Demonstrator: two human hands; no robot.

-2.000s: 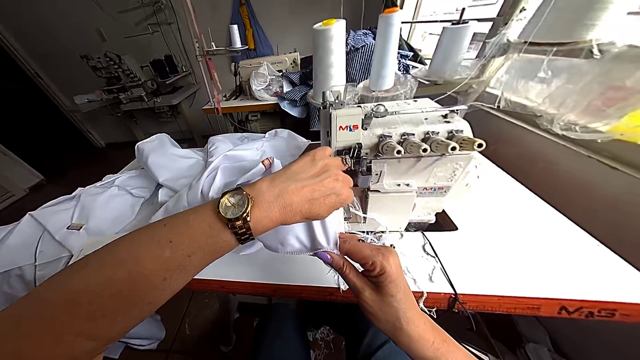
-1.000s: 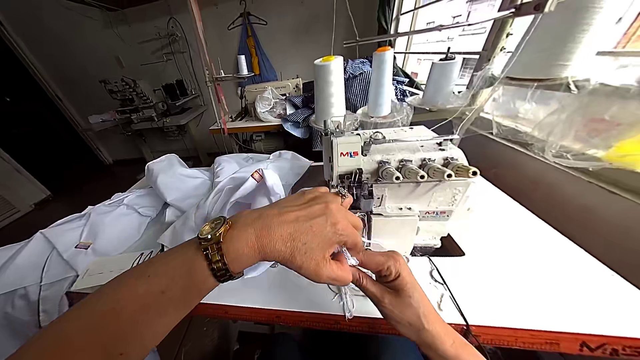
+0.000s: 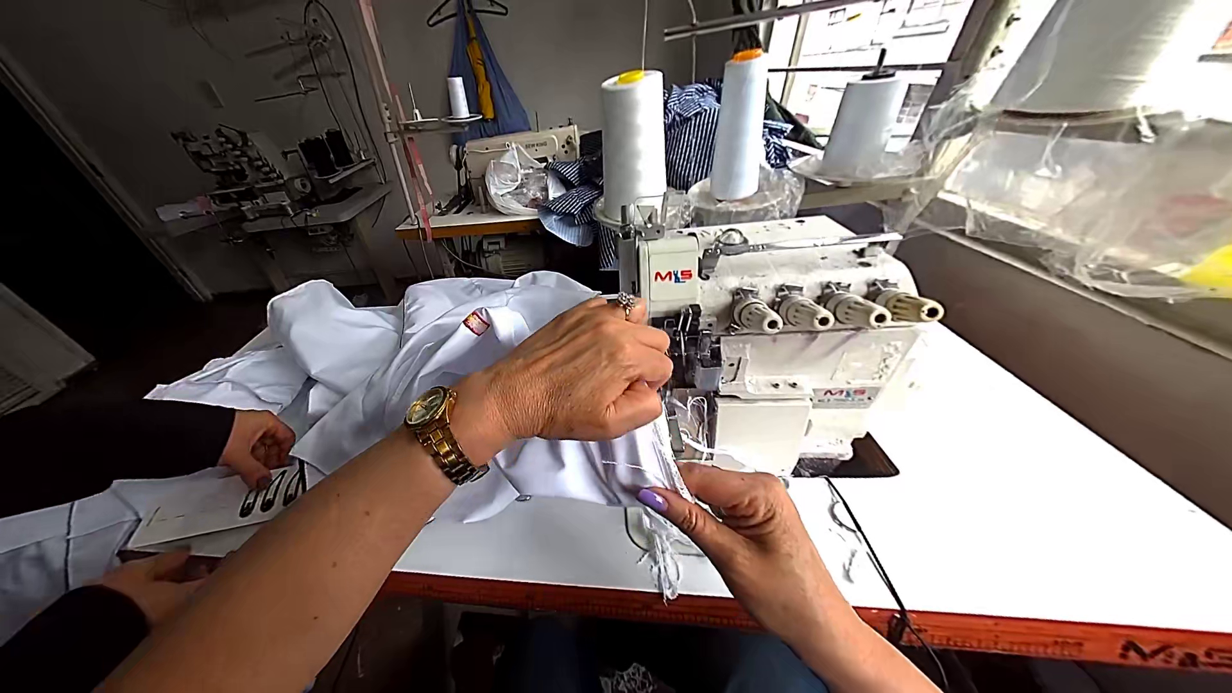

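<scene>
White fabric [image 3: 568, 472] lies over the left of the table and runs up to a white overlock sewing machine [image 3: 770, 346]. My left hand [image 3: 582, 371], wearing a ring and a gold watch [image 3: 443, 433], is beside the machine's needle area with its fingers curled; what its fingertips hold is hidden. Below it, my right hand [image 3: 736, 515] pinches the fabric's serrated, stitched edge between thumb and fingers. Loose white thread ends [image 3: 662, 558] hang under that edge. A small red label [image 3: 476, 322] shows on the fabric behind my left wrist.
Another person's hands [image 3: 258, 448] are at the left, by a white card [image 3: 207, 510] with black clips. Thread cones [image 3: 633, 144] stand behind the machine. A black cord [image 3: 871, 553] crosses the table's orange front edge [image 3: 1001, 630]. Other sewing machines stand farther back.
Another person's hands have come into view at the left. My hands, close together over a bunch of threads one second ago, are now apart, with the fabric edge at my right hand.
</scene>
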